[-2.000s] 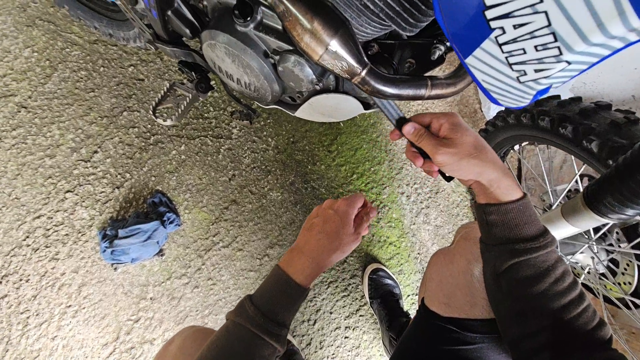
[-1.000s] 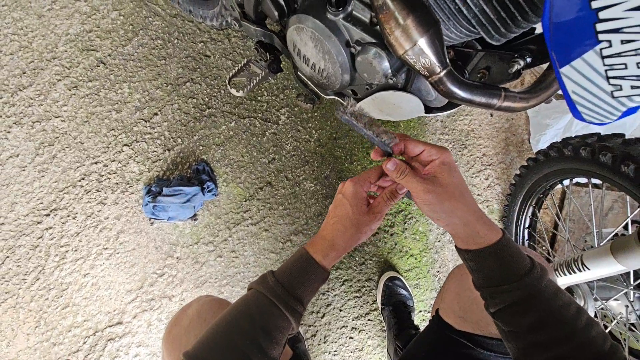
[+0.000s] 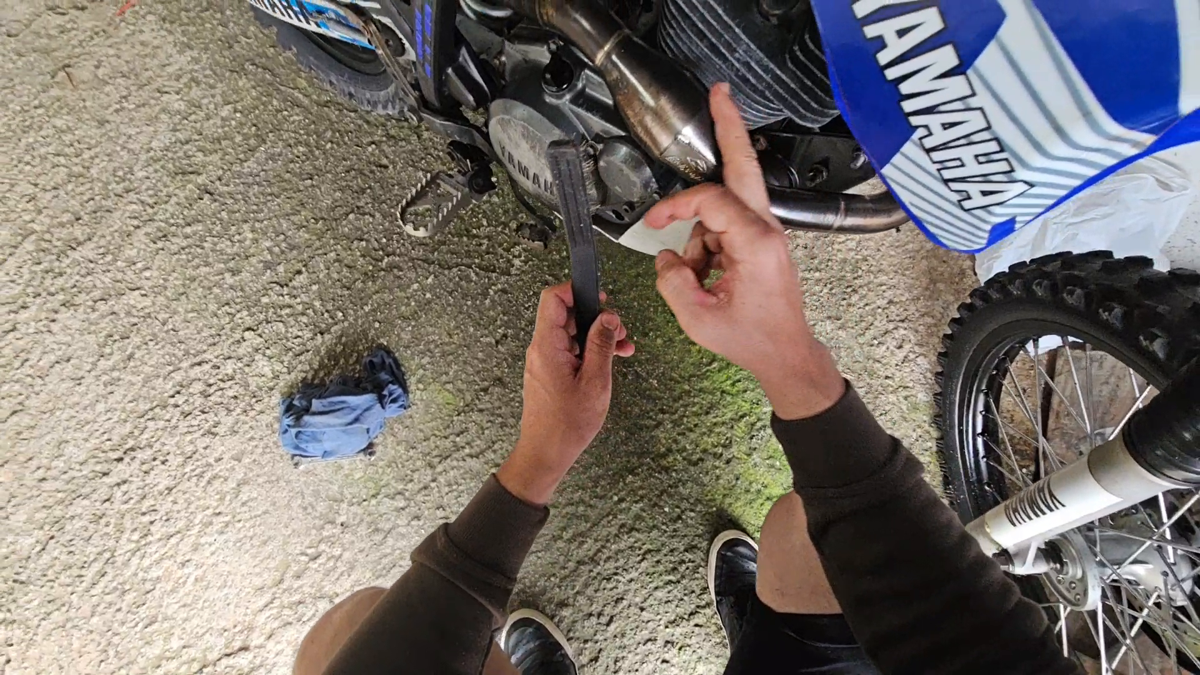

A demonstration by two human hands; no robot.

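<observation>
My left hand grips the lower end of a narrow black brush, which stands nearly upright in the view, its back towards me. Its bristles do not show from this side. Behind the brush's top lies the round engine cover of a Yamaha dirt bike. My right hand holds nothing. Its index finger is stretched out over the metal exhaust pipe, while the other fingers are bent and apart; whether the fingertip touches the pipe I cannot tell.
A crumpled blue cloth lies on the rough concrete at left. The footpeg sticks out near the engine. At right are the knobby front wheel, the fork leg and the blue and white plastic shroud. My shoes rest at the bottom.
A second ago both hands were together at the brush, its bristles showing. My right hand has let go and moved up to the exhaust pipe; my left hand now holds the brush alone.
</observation>
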